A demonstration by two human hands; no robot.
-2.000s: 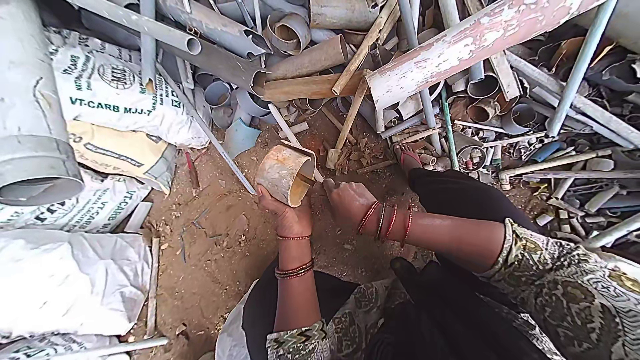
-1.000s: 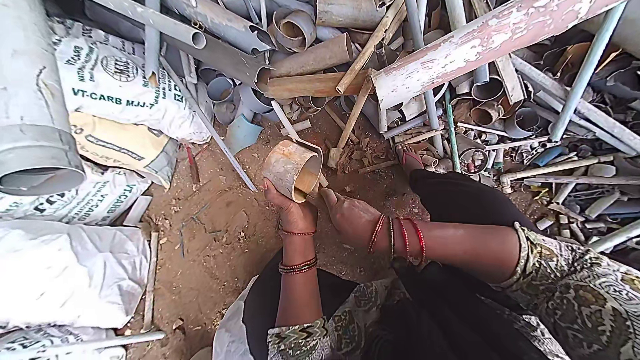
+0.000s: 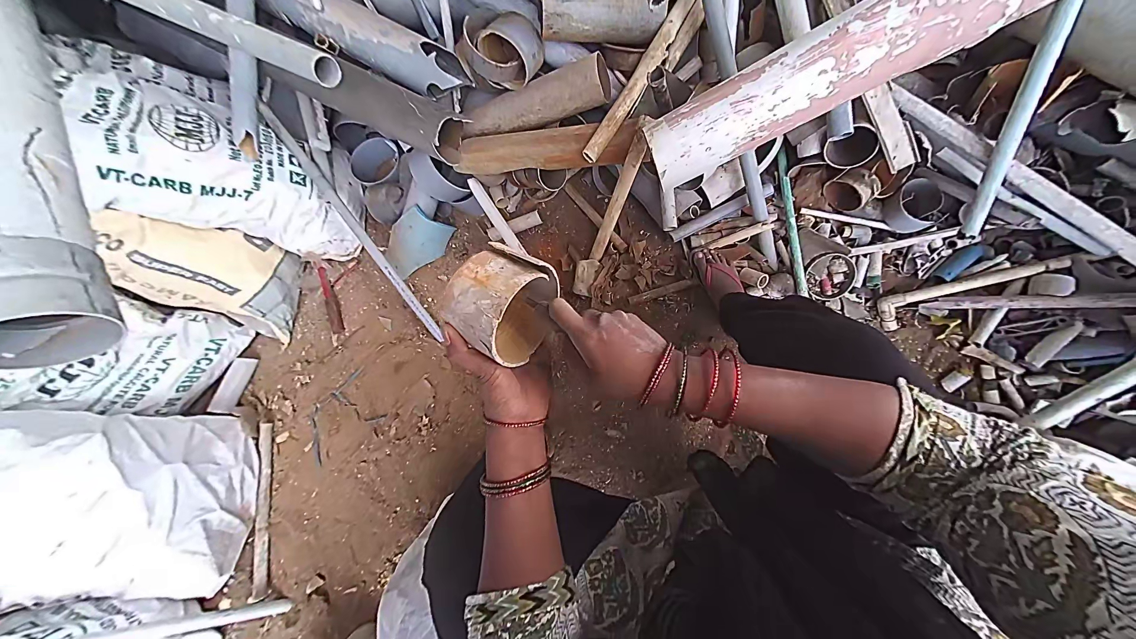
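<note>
A short, wide piece of stained plastic pipe (image 3: 484, 302) is in my left hand (image 3: 510, 386), which grips it from below. Its open end faces right and its rim looks split at the top. My right hand (image 3: 617, 355) is closed around a small tool, mostly hidden by the fingers; the thin dark tip (image 3: 540, 304) reaches the opening of the pipe piece. Whether the tip touches the inner wall, I cannot tell.
Scrap pipes (image 3: 541, 93) and wooden strips (image 3: 550, 149) are heaped ahead and to the right. A long peeling pipe (image 3: 825, 80) slants across them. Printed sacks (image 3: 169, 182) and a large grey pipe (image 3: 53, 222) lie left. A foot (image 3: 717, 273) rests beside the heap.
The pipe piece first turned its opening more toward me, then back to the right. My right hand shifted slightly at its opening, still holding the tool.
</note>
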